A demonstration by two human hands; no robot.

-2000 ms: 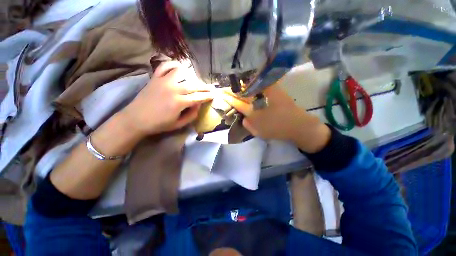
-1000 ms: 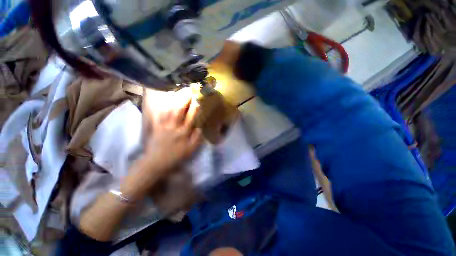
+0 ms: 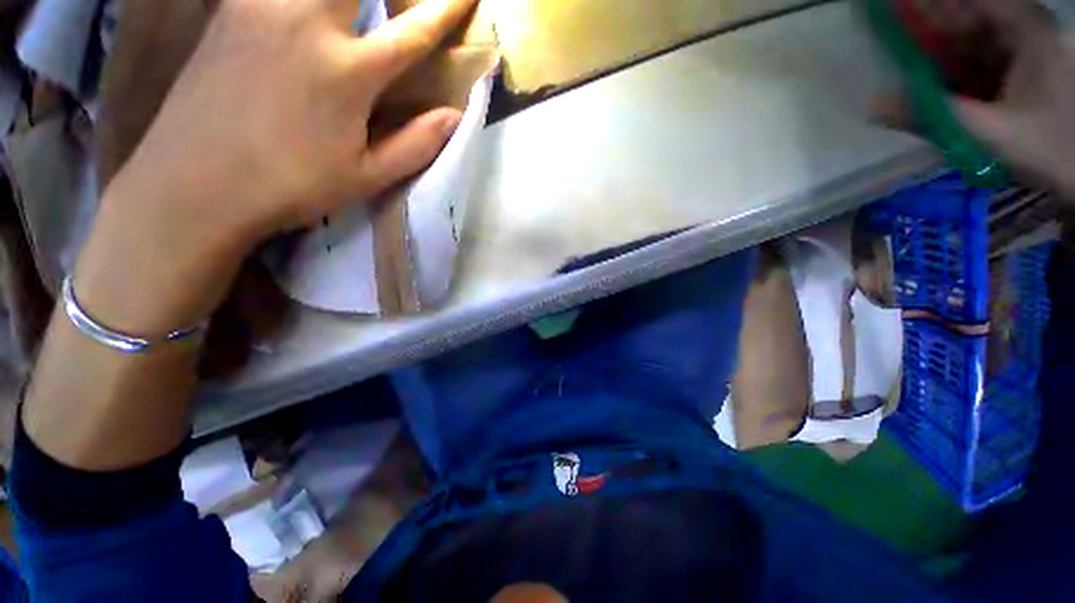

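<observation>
My left hand (image 3: 277, 118) is at the upper left, its thumb and index finger on a white cloth piece with a brown strip (image 3: 394, 253). The piece lies at the table's front edge and the hand holds it; the other fingertips are hidden. My right hand (image 3: 1031, 100) is at the upper right, blurred and partly cut off by the picture's edge. It is closed on the scissors (image 3: 931, 106), whose green and red handle loops show. The blades cannot be made out.
The white table (image 3: 660, 153) has a metal front edge. Brown and white cloth (image 3: 59, 177) is heaped at the far left. Blue crates (image 3: 943, 353) stand below right, beside hanging brown and white pieces (image 3: 825, 342). More white pieces (image 3: 265, 518) lie below left.
The view has shifted down, and the machine head has left the picture. My right hand has moved from the needle area to the scissors and taken hold of them. My left hand remains on cloth.
</observation>
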